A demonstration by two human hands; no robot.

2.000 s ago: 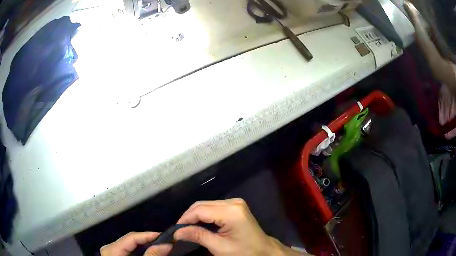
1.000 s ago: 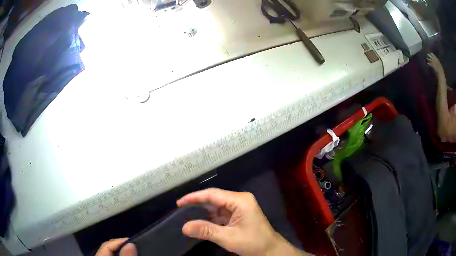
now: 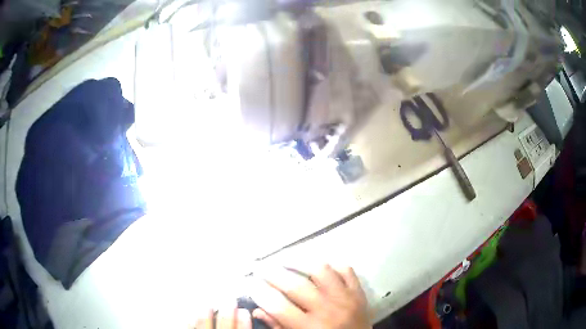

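Observation:
My right hand (image 3: 315, 299) lies at the bottom centre over the table's front part, fingers spread and slightly blurred. My left hand (image 3: 223, 319) is cut off by the bottom edge; only fingertips show, beside the right hand. A small bit of dark cloth (image 3: 246, 302) shows between and under the fingers of both hands; most of it is hidden or out of the picture. A stack of navy pieces (image 3: 77, 173) lies on the white table (image 3: 411, 238) at the left.
The sewing machine (image 3: 283, 77) stands at top centre with a very bright glare by its needle end. Scissors (image 3: 424, 117) and a brown-handled tool (image 3: 464, 180) lie right of it. A red basket (image 3: 435, 302) with a green strip (image 3: 479, 266) and grey bundles (image 3: 530, 276) is at lower right.
The view has shifted up, showing more of the machine. My hands have moved from below the table edge onto its front part with the dark cloth.

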